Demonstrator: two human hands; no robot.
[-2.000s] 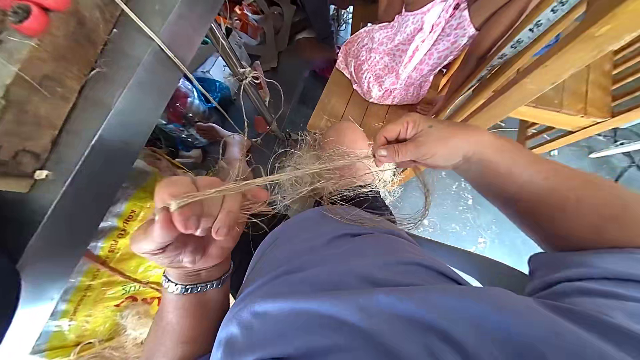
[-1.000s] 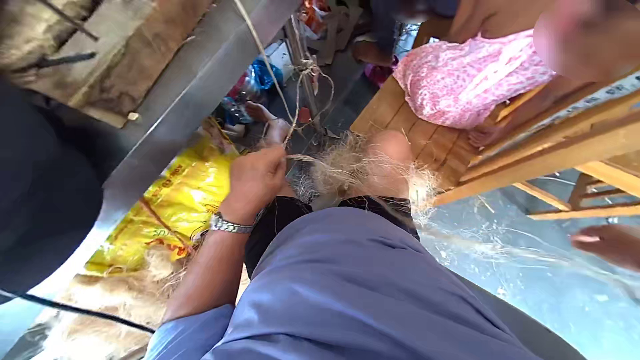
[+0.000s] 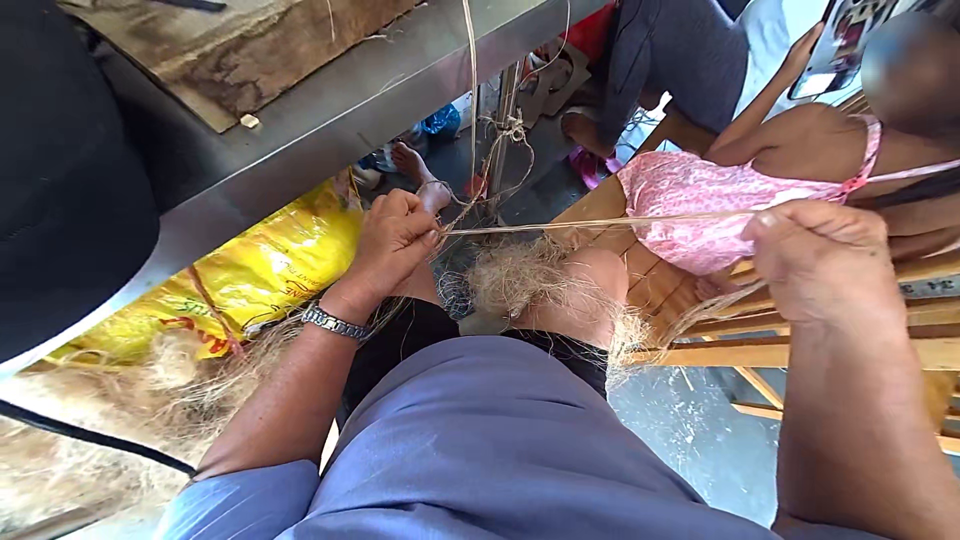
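A thin strand of pale plant fibre (image 3: pixel 600 223) runs nearly level between my two hands. My left hand (image 3: pixel 401 236) pinches its left end between thumb and fingers, close to a knotted cord (image 3: pixel 512 129) that hangs by a metal table leg. Off to the right, my right hand (image 3: pixel 825 251) is closed on the strand's other end, and loose fibres trail below it. Under the strand, a tangled bunch of fibre (image 3: pixel 517 279) lies over my knees. At the lower left is a large heap of similar fibre (image 3: pixel 97 427).
A metal table edge (image 3: pixel 300 135) crosses the upper left, with a stained board (image 3: pixel 247 60) on it. Below it lies a yellow printed sack (image 3: pixel 277 259). A person in a pink top (image 3: pixel 697 195) sits at the right on a wooden bench (image 3: pixel 652 285). Another person's leg (image 3: pixel 675 60) is beyond.
My right hand, out of view a second ago except perhaps blurred fingers at the right edge, now holds the strand stretched out to the right. My left hand stays near the knotted cord.
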